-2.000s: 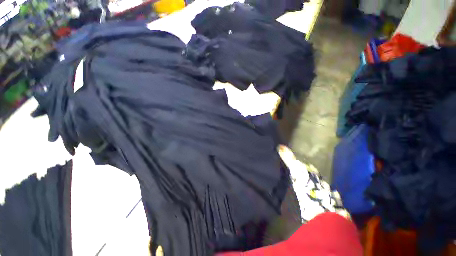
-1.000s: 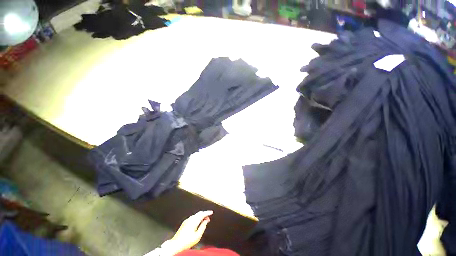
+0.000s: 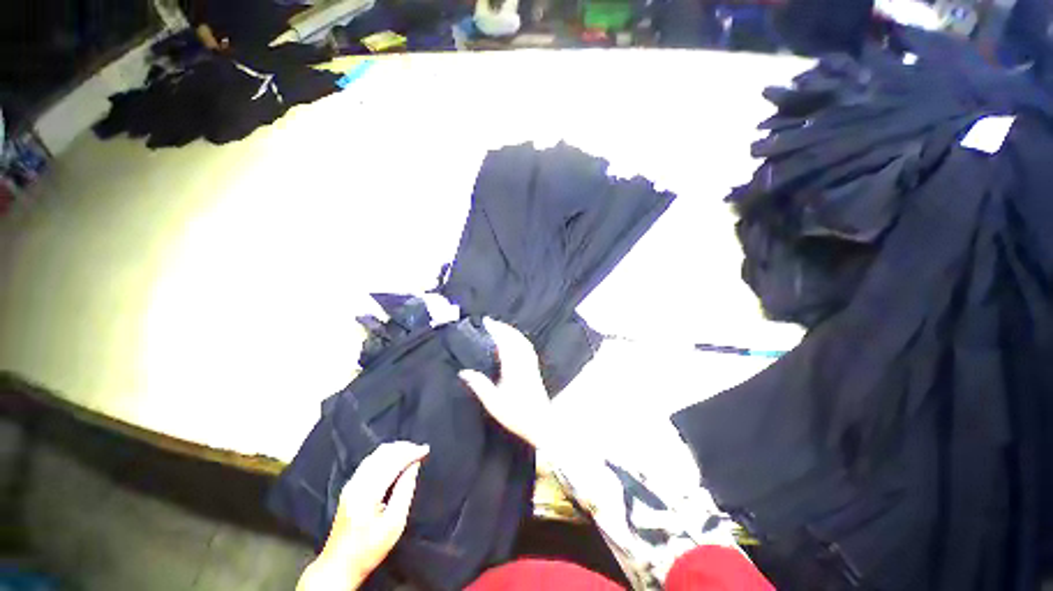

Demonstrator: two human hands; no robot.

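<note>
A tied bundle of dark trouser panels [image 3: 537, 225] lies on the table in front of me, narrow at its middle and fanned out at both ends. A pale band shows at the narrow part. My right hand [image 3: 516, 383] rests on the bundle near the tie, thumb and fingers apart. My left hand [image 3: 375, 496] is on the lower left part of the bundle, fingers curled; whether it grips the cloth cannot be told.
A large dark pile of bundles [image 3: 901, 335] with a white ticket [image 3: 988, 134] fills the right side. Another dark bundle [image 3: 214, 92] lies at the far left. A thin blue-and-black line [image 3: 739, 350] lies on the whitish table [image 3: 208, 289]. The table's front edge runs low left.
The view has shifted, and the bundle's lower end now lies nearer me. Both hands are now on the bundle; one second ago only one hand showed, off the table edge.
</note>
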